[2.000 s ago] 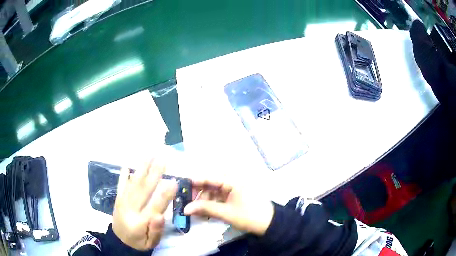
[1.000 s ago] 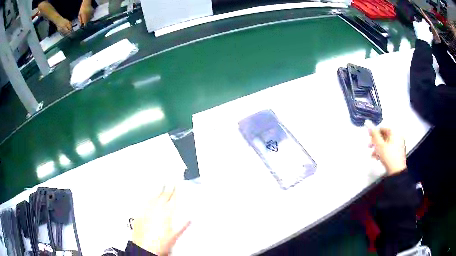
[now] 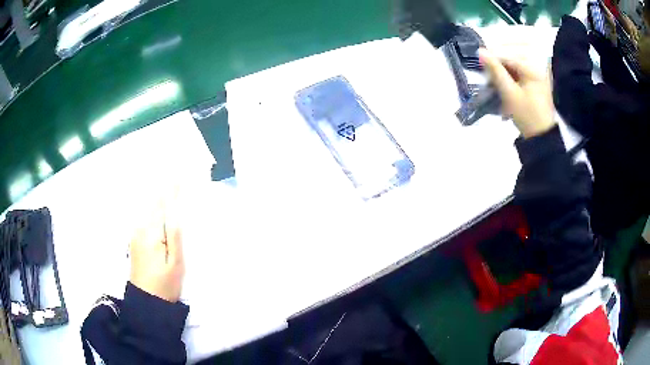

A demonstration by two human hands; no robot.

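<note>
One bagged phone middle frame [image 3: 349, 135], hazy blue-grey with a black triangle mark, lies flat mid-surface. My right hand [image 3: 519, 93] is at the stack of bare black frames [image 3: 467, 60], at the upper right. It appears closed on a blurred dark frame [image 3: 425, 20], whose solid end sticks out beyond the stack; the grip is partly hidden. My left hand [image 3: 158, 253] rests on the white sheet [image 3: 264, 235] at the left, its fingers washed out by glare. It shows no object; empty bags under it cannot be made out.
More black frames [image 3: 32, 264] stand bundled at the far left. The glossy green bench top [image 3: 249, 43] lies behind the white sheets. A person in dark sleeves [image 3: 577, 78] is close at the right. A red stool [image 3: 492, 278] is below the front edge.
My right hand has moved up along the stack, and a blurred frame now juts out past it. My left hand stays on the white sheet. The camera view has tilted down.
</note>
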